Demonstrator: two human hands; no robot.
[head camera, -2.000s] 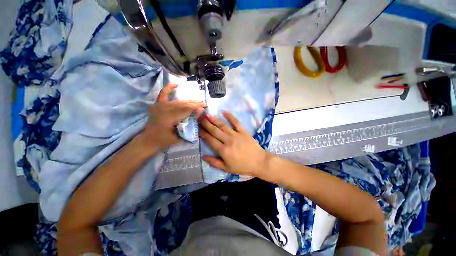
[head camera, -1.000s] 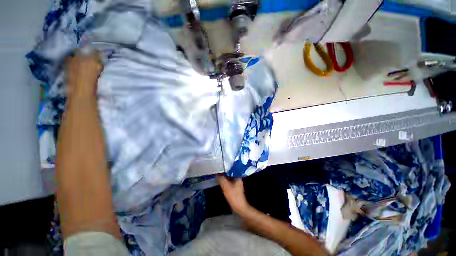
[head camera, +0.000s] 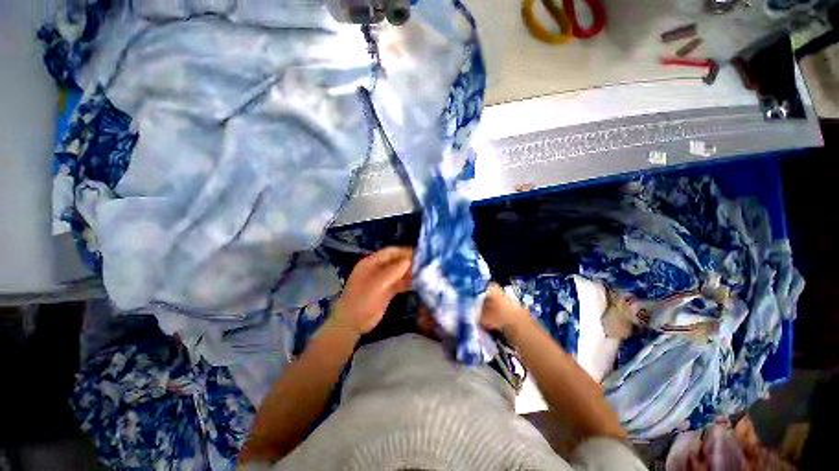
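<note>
The pale blue floral garment piece (head camera: 230, 156) lies wrong side up over the machine table, with its dark-edged end under the presser foot (head camera: 368, 11) at the top. A strip of it, deep blue with white flowers, hangs over the front edge toward my lap. My left hand (head camera: 379, 281) is at the left side of this strip, its fingertips partly hidden behind the cloth. My right hand (head camera: 498, 310) is at the strip's right side, with its fingers also partly hidden. The strip is bunched and blurred between my hands.
Scissors with yellow and red handles (head camera: 563, 18) lie on the machine bed. A small red-handled tool (head camera: 688, 63) lies further right. A ruler strip (head camera: 607, 140) runs along the front edge. A crumpled floral heap (head camera: 681, 276) sits in a blue bin (head camera: 778, 345) at lower right.
My left hand has come from the far left of the cloth to the strip at my lap. My right hand has shifted right. The view has tilted down, and the strip now hangs lower.
</note>
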